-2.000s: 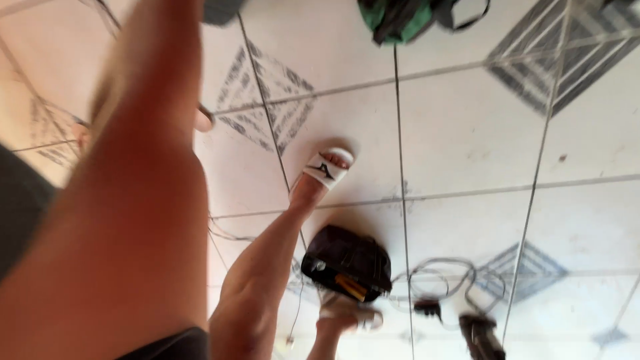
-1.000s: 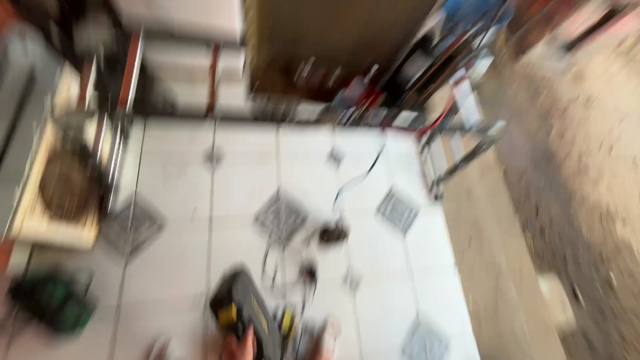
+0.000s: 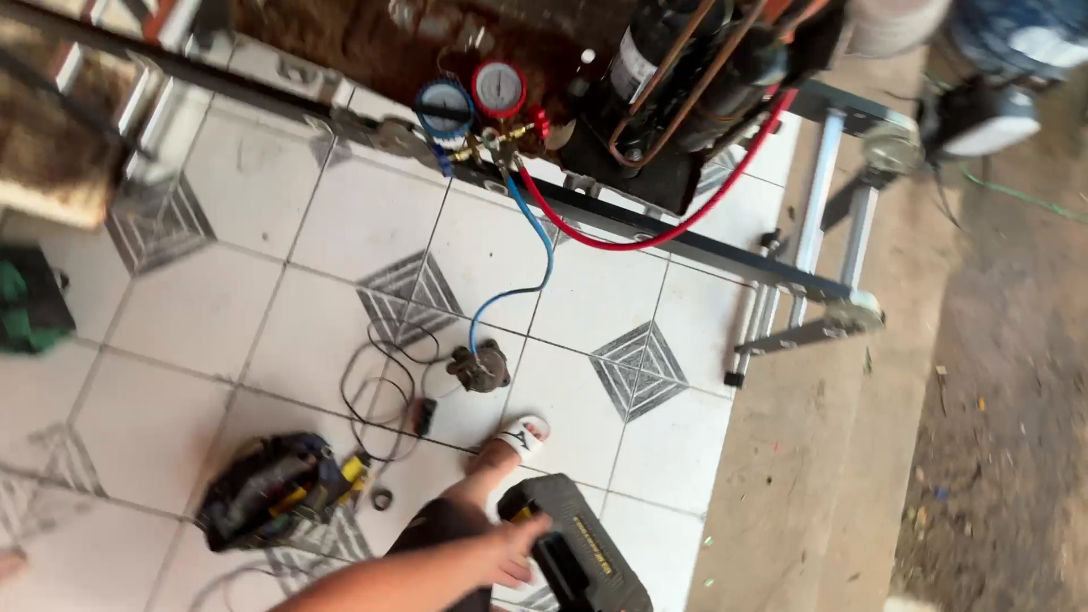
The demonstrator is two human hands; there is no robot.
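My left hand (image 3: pixel 517 548) reaches in from the lower left, its fingers parted at the edge of a black plastic tool case (image 3: pixel 586 544) with yellow lettering. The hand is blurred, so any firm contact is unclear. My right hand is not in view. Ahead, a manifold gauge set (image 3: pixel 490 140) with a blue and a red dial rests at a metal frame. Its blue hose (image 3: pixel 544 263) runs down to a dark round metal part (image 3: pixel 480 367) on the tiles; its red hose (image 3: pixel 629 246) curves right past a black compressor (image 3: pixel 671 76) with copper pipes.
An open tool bag (image 3: pixel 263 489) with yellow-handled tools lies at the lower left, beside a roll of tape (image 3: pixel 382 499) and a looped black cable (image 3: pixel 374 416). A folding ladder (image 3: pixel 765 272) lies across the top. My sandalled foot (image 3: pixel 523 435) is near the case. Concrete and dirt border the tiles.
The view has swung strongly. The tool case was out of sight two seconds ago and shows at the bottom one second ago. The gauges and hoses now show clearly.
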